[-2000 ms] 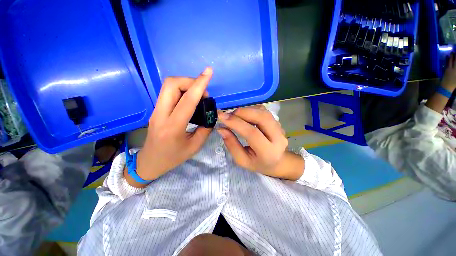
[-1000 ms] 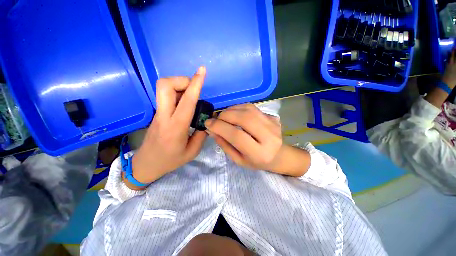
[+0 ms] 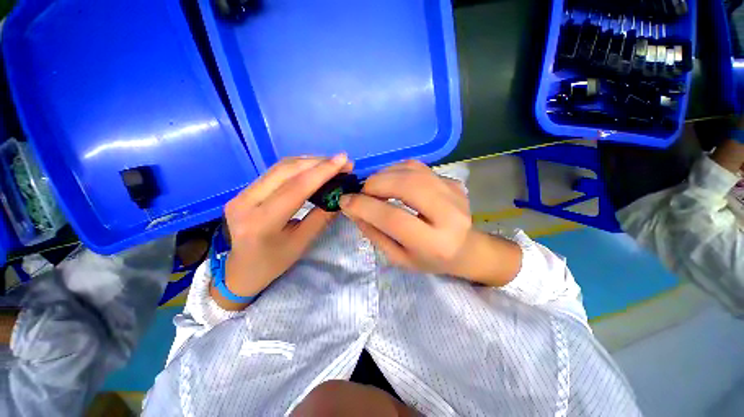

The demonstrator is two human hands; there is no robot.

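Note:
A small black housing [image 3: 336, 192] with green showing in its open side is held between both hands, just in front of the near edge of the middle blue tray [image 3: 367, 159]. My left hand [image 3: 273, 220], with a blue band on the wrist, grips it from the left. My right hand [image 3: 416, 213] has its thumb and fingertips on the housing's right and near side. The fingers hide part of the housing. Another black unit [image 3: 139, 185] with a thin pale line lies in the left blue tray [image 3: 106, 240].
A blue tray at the right [image 3: 608, 137] holds rows of black parts, some with bright ends. A clear box of green pieces [image 3: 33, 195] stands at the far left. Parts of other people in pale smocks show at both sides. A dark thing lies at the middle tray's far edge.
The housing has turned between my fingers. My left index finger has come down from pointing up and now lies over the housing. The view has shifted slightly.

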